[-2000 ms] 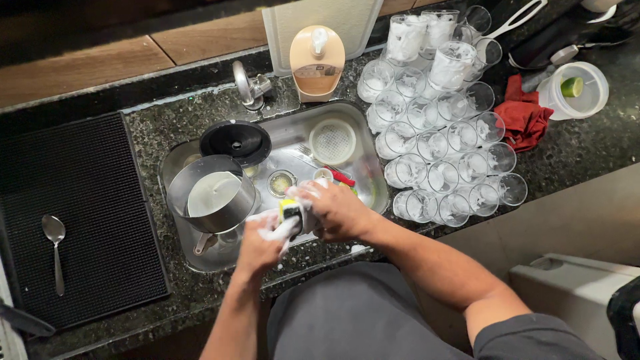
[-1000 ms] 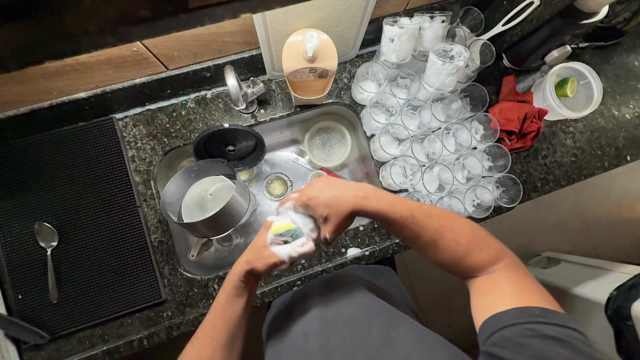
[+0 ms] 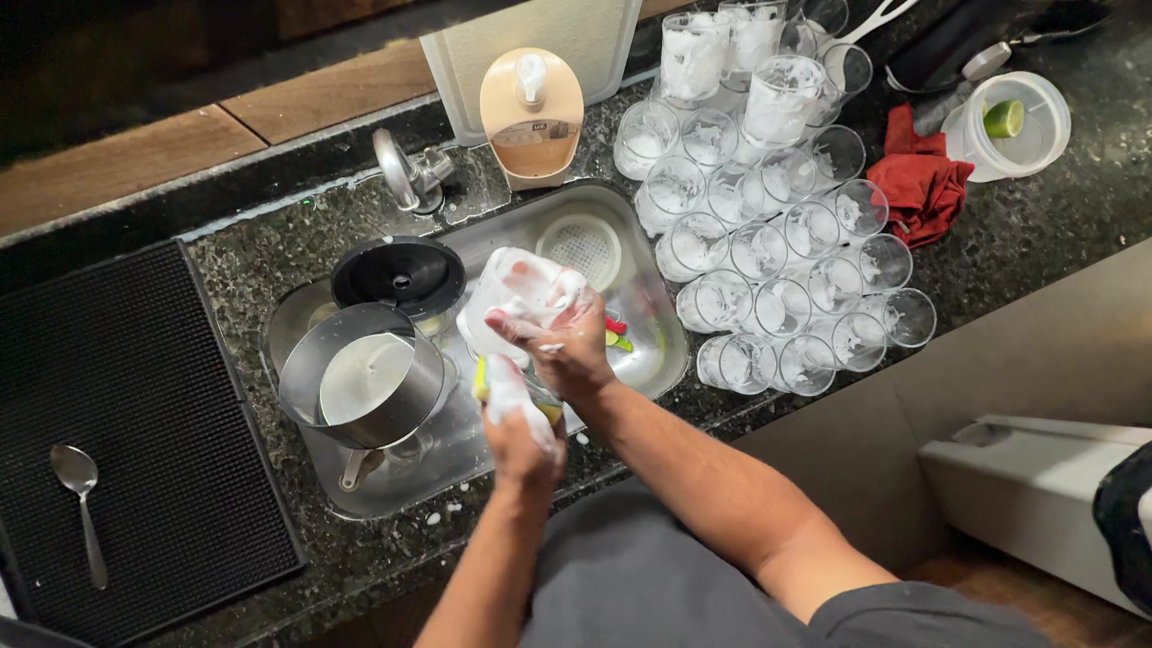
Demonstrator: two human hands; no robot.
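Note:
My left hand [image 3: 522,432], covered in suds, grips a yellow sponge [image 3: 481,378] over the front of the steel sink [image 3: 405,499]. Just above it, my right hand [image 3: 571,346] holds a foam-covered object [image 3: 513,288]; suds hide its exact shape. Left of my hands, a metal pot [image 3: 346,378] with whitish contents sits in the sink, by a round black part [image 3: 398,274]. Behind my right hand lie a white strainer [image 3: 580,252] and small red and green pieces [image 3: 616,333]. Rows of soapy glasses [image 3: 756,247] stand on the counter to the right.
A black ribbed mat [image 3: 117,396] with a spoon [image 3: 81,504] lies left. Behind the sink are a faucet [image 3: 405,171], a soap dispenser [image 3: 531,126] and a white board [image 3: 594,45]. A red cloth [image 3: 918,184] and plastic tub [image 3: 1008,130] with lime stand at the right.
My hands were close together around the sponge. My right hand has moved apart from the left, toward the back of the sink, and the foam-covered object now shows in it.

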